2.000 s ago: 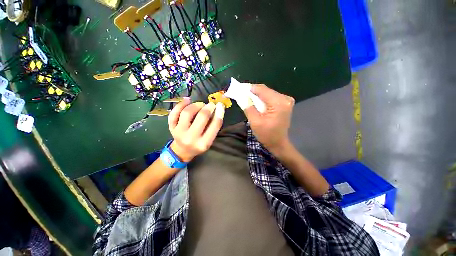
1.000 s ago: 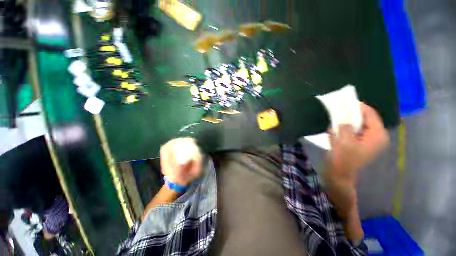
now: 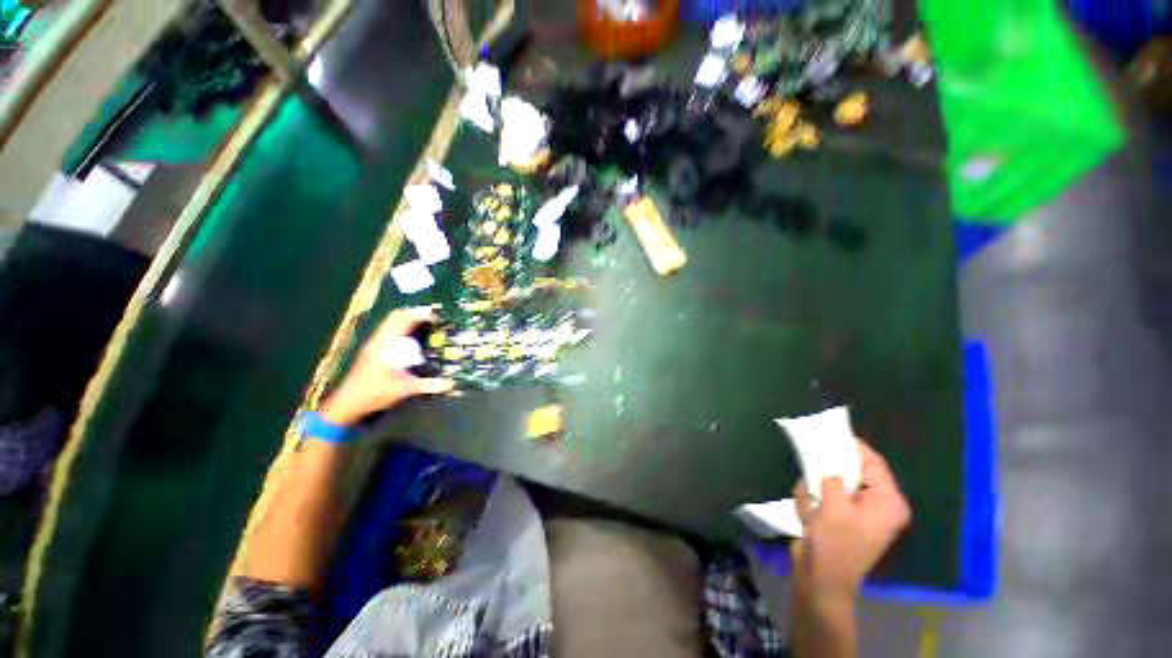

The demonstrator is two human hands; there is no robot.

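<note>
A block of joined circuit boards [image 3: 508, 347] with yellow components lies on the dark green bench at the left, blurred. My left hand [image 3: 392, 364] is at its left end, thumb and fingers around the edge. One flat yellow end piece [image 3: 545, 422] lies just below the boards. My right hand [image 3: 851, 504] holds a white wipe [image 3: 826, 450] at the bench's front right; a second white flap shows beside the fingers. A second board strip [image 3: 495, 231] stands behind the first, with white square tags [image 3: 422, 221] to its left.
A black heap of parts [image 3: 681, 142] lies at the far bench. A yellow-tan block [image 3: 656, 237] lies before it. Yellow pieces [image 3: 790, 127], an orange basket [image 3: 626, 28] and a green sheet [image 3: 1022, 109] are farther off. A conveyor edge [image 3: 337, 337] runs along the left.
The view has swung left and shows more of the far bench. My left hand let go of the yellow end piece and is now at the boards, which sit against the other strip. My right hand keeps the wipe.
</note>
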